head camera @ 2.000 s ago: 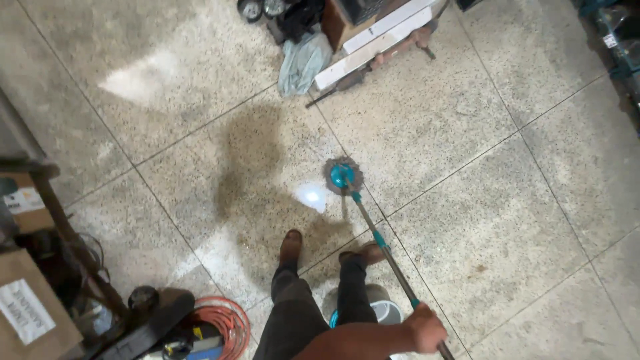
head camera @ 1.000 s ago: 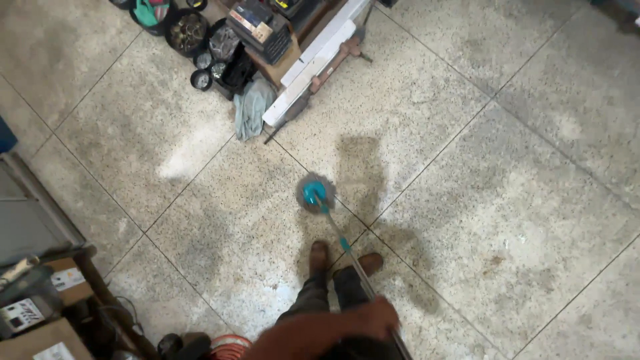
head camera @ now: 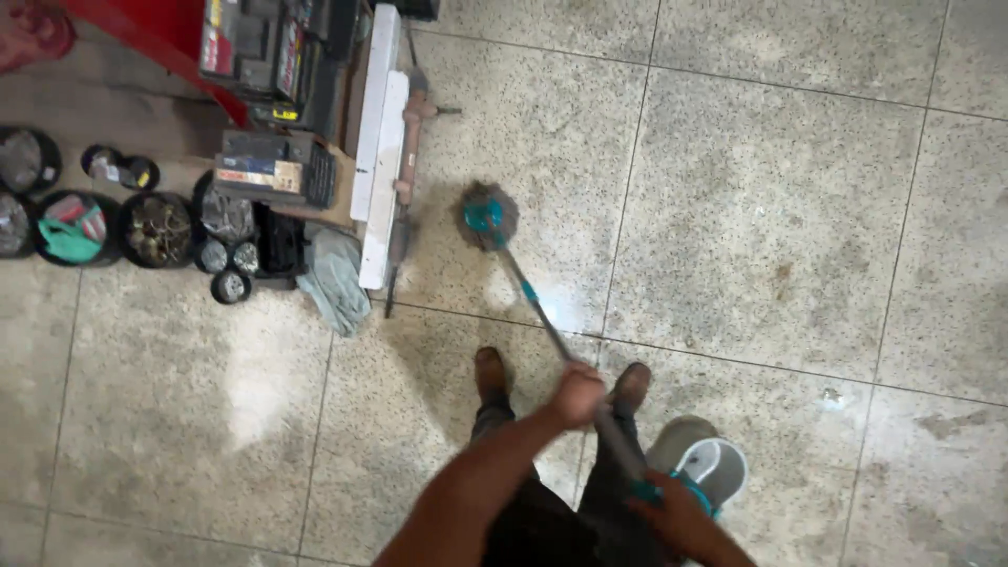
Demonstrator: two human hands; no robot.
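Note:
A spin mop with a round teal head (head camera: 483, 213) and dark grey fringe rests on the speckled floor, left of centre. Its grey handle slants down to the right, past my feet. My left hand (head camera: 580, 395) is closed around the middle of the handle. Lower down, near the teal grip at the upper end of the handle, my right hand (head camera: 669, 504) is wrapped on it, slightly blurred. Beside my right leg stands a white and teal mop bucket (head camera: 732, 472), partly hidden by my right hand and forearm.
White long boards (head camera: 382, 181) and a rusty metal bar (head camera: 409, 150) lie left of the mop head. Next to them are a grey cloth (head camera: 337, 276), a car battery (head camera: 272, 169), more stacked batteries (head camera: 260, 47) and several round black tubs (head camera: 156, 228) of small parts.
The view has turned and shifted strongly toward the batteries and tubs. The mop head is now near the white boards, closer than before. Both hands now show on the handle.

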